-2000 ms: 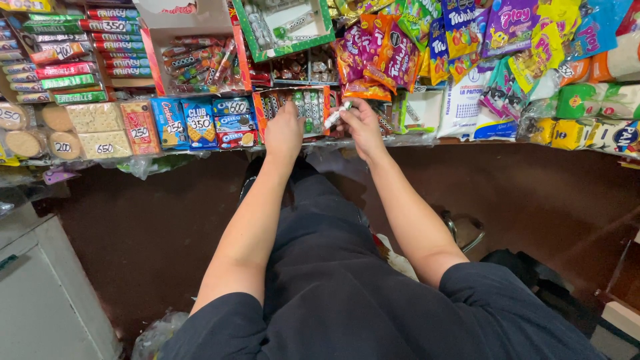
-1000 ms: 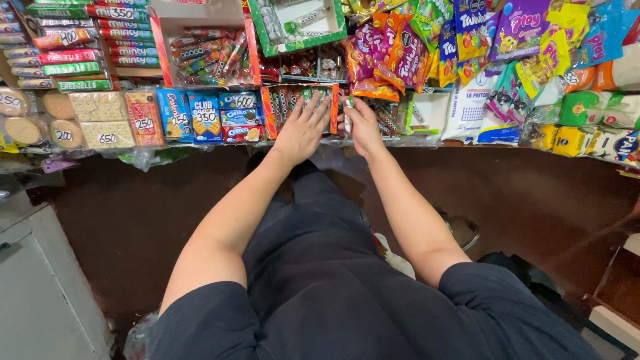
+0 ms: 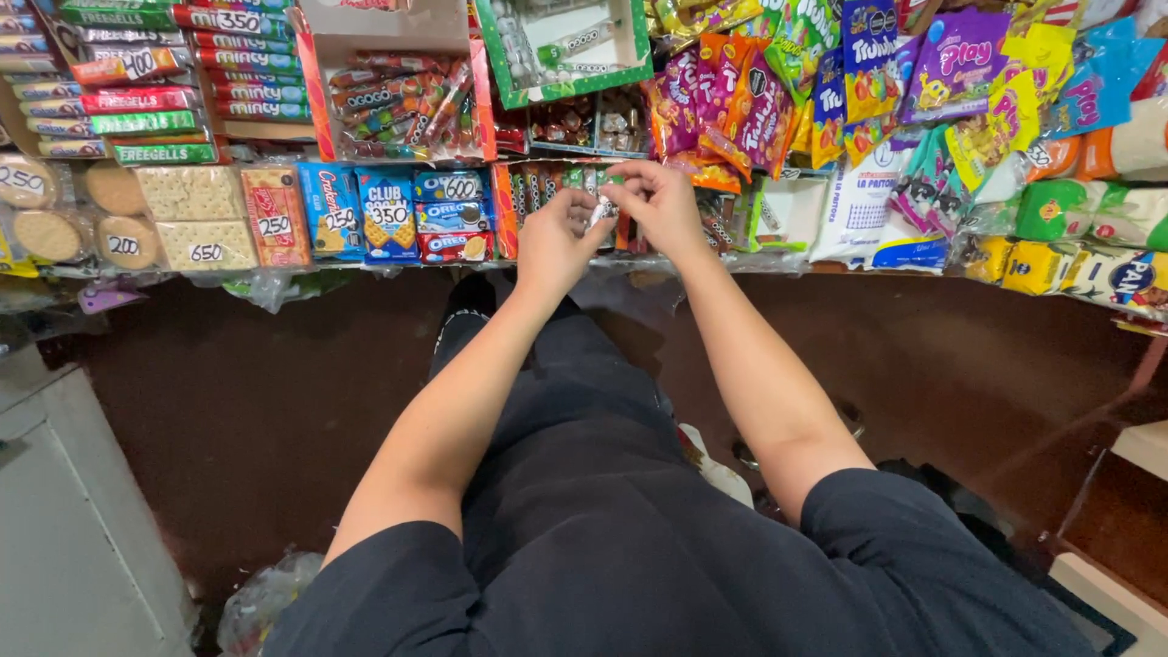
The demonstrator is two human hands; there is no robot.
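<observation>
Both hands meet above an open red-edged box of small candy tubes [image 3: 540,182] at the front of the display. Between the fingertips of my left hand [image 3: 564,239] is a small white-and-dark wrapped candy tube [image 3: 601,212]. My right hand [image 3: 659,208] has its thumb and forefinger at the upper end of that tube; whether it grips it cannot be told. Behind them stand a green-edged box [image 3: 566,89] with a few tubes and a larger red-edged box of colourful candy tubes [image 3: 401,96]. The hands hide part of the front box.
Oreo packets [image 3: 453,217], Club Social crackers [image 3: 390,214] and wrapped biscuits [image 3: 196,219] lie left of the box. Bags of candy [image 3: 748,105] and a small green-edged box [image 3: 787,214] are on the right. Plastic film hangs along the display's front edge, and a grey cabinet [image 3: 87,529] stands at lower left.
One second ago my left hand lay spread over the tubes in the front box; it has come up and right to meet my right hand at the small tube.
</observation>
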